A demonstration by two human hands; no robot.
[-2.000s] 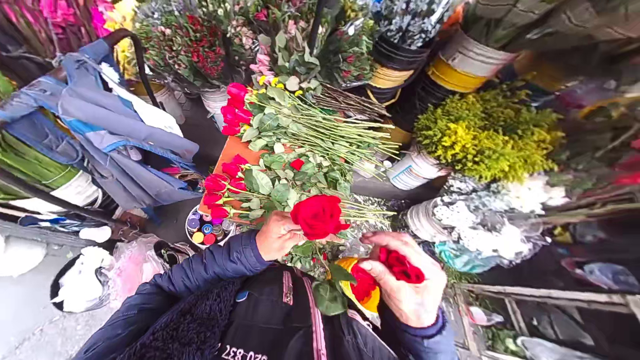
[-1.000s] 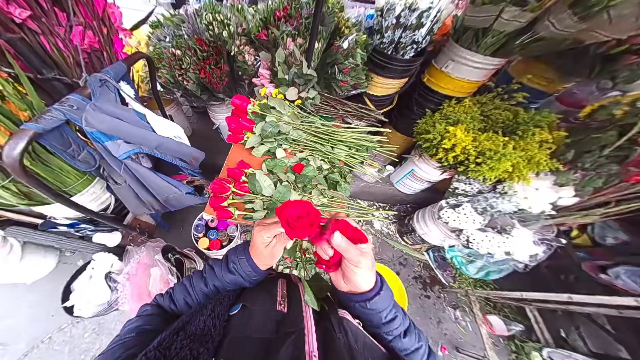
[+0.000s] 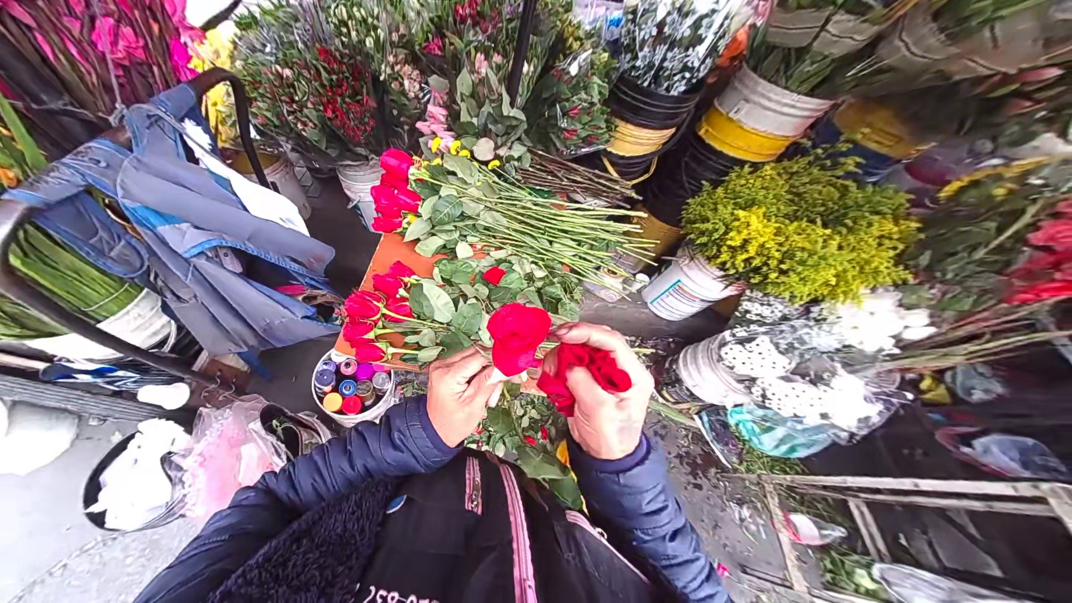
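My left hand (image 3: 459,397) grips a red rose (image 3: 517,335) just under its bloom, with something white between the fingertips. Beside it, my right hand (image 3: 611,398) is closed around a bunch of loose red petals (image 3: 578,377), its fingertips close to the rose. The stem below the bloom is mostly hidden by my hands. Past my hands, red roses with leafy stems (image 3: 368,314) lie on an orange tabletop (image 3: 398,261), and a second bundle of long-stemmed roses (image 3: 536,222) lies behind them.
A white bucket of coloured spools or lids (image 3: 392,410) stands left of my hands. Grey-blue cloth (image 3: 226,226) hangs over a metal rail at left. Right are a bucket with yellow flowers (image 3: 796,226), wrapped white flowers (image 3: 804,368) and a wooden frame (image 3: 904,484). More flower buckets stand behind.
Two seconds ago my right hand was farther from the rose, over a yellow container; it moved in beside the bloom, still with petals. My left hand keeps its hold on the rose.
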